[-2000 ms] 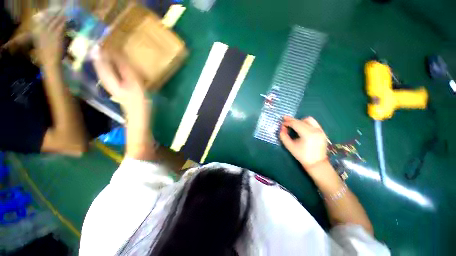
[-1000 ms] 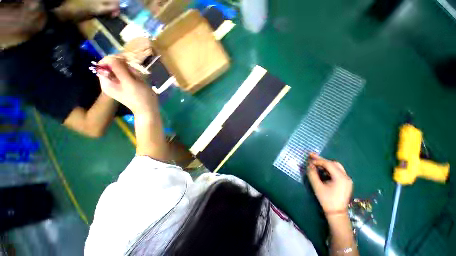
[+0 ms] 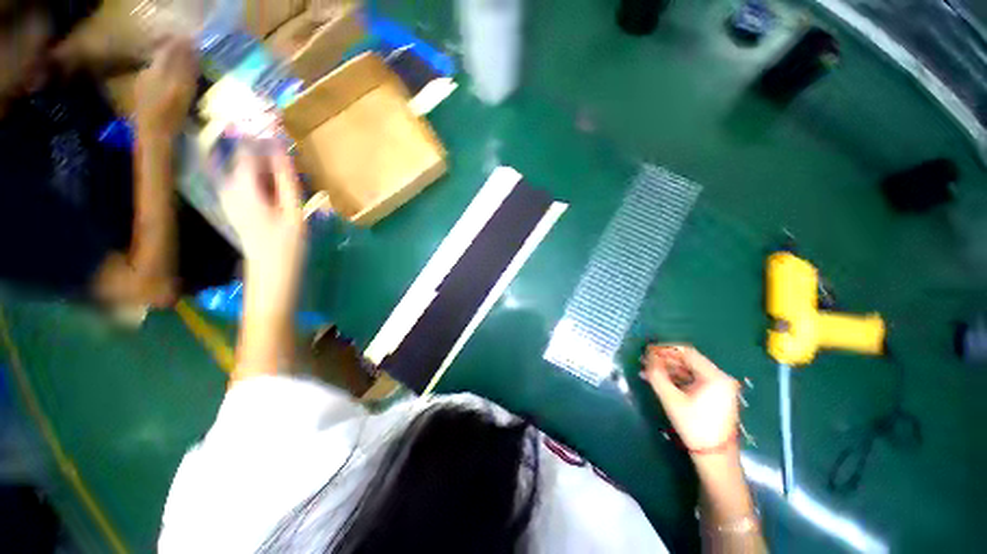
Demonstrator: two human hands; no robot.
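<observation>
My left hand (image 3: 261, 200) is raised at the left beside the cardboard box and is blurred; I cannot tell if it holds anything. My right hand (image 3: 695, 400) is over the green bench, just right of the lower end of the perforated strip (image 3: 628, 271), with fingers curled. Something small, dark and reddish may be between the fingers; it is too blurred to tell. A small pale piece (image 3: 619, 379) lies at the strip's lower right corner. The black strip (image 3: 465, 287) with cream edges lies left of the perforated strip.
A yellow glue gun (image 3: 795, 308) with a long glue stick lies at the right, a thin black cord near it. An open cardboard box (image 3: 373, 141) is at upper left, beside another worker's arm (image 3: 157, 195). Black cylindrical parts (image 3: 799, 63) lie at upper right. A pale upright object (image 3: 490, 49) is at the top.
My left hand, seen holding small red parts a second ago, is now blurred nearer the box. My right hand has come off the perforated strip. The view has shifted.
</observation>
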